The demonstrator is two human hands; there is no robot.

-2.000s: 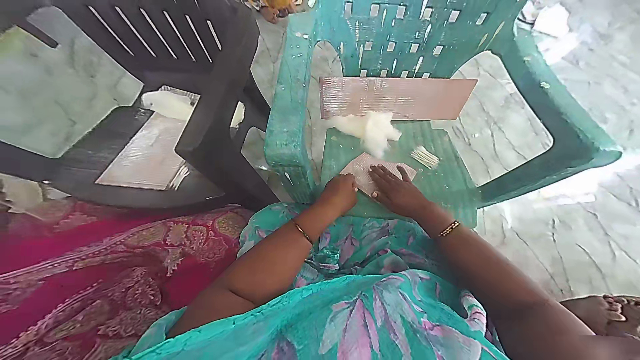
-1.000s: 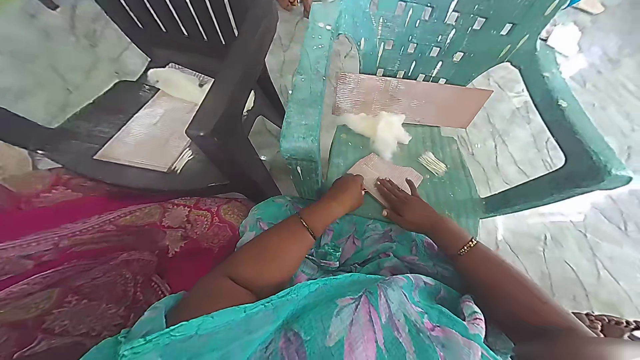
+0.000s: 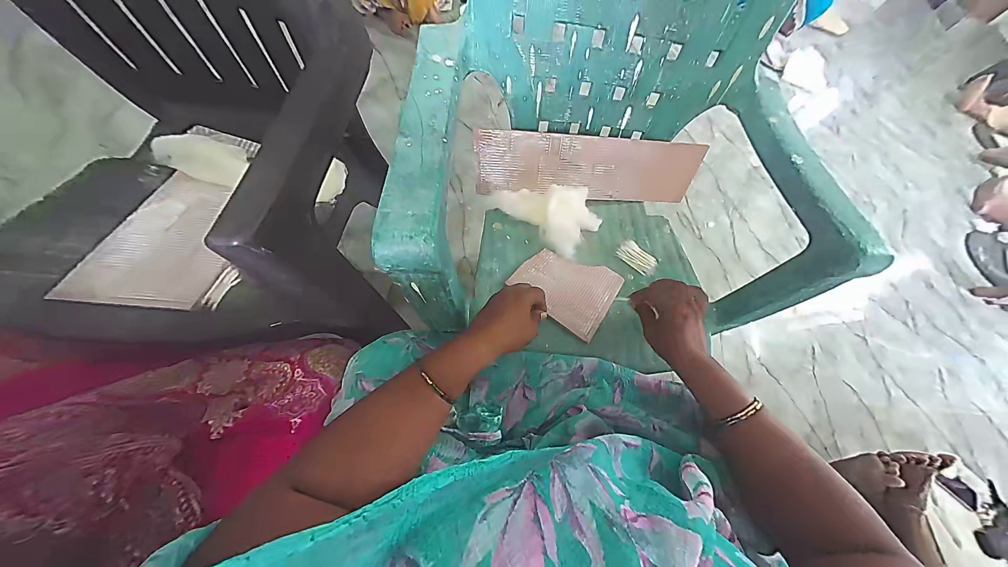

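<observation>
On the seat of a green plastic chair (image 3: 606, 346) lies a small piece of corrugated cardboard (image 3: 571, 291). My left hand (image 3: 512, 316) is closed at the piece's left edge; whether its fingers pinch the cardboard is unclear. Right of the piece, my right hand (image 3: 671, 319) has its fingers closed, with a thin pale stick showing at the fingertips. A tuft of white cotton wool (image 3: 563, 216) rests just behind the cardboard. Beside it is a small bundle of thin pale sticks (image 3: 636, 257). A longer cardboard strip (image 3: 591, 165) leans against the chair's backrest.
To the left stands a dark plastic chair (image 3: 299, 157) bearing a cardboard sheet (image 3: 150, 248), cotton wool (image 3: 201, 160) and more thin sticks (image 3: 222, 287). Pink patterned cloth (image 3: 260, 409) lies below it. A person's bare feet (image 3: 906, 480) are at the lower right, on the marbled floor.
My right hand has lifted off the cardboard piece and moved right, and a thin stick now shows at its fingertips. My left hand remains by the piece's left edge.
</observation>
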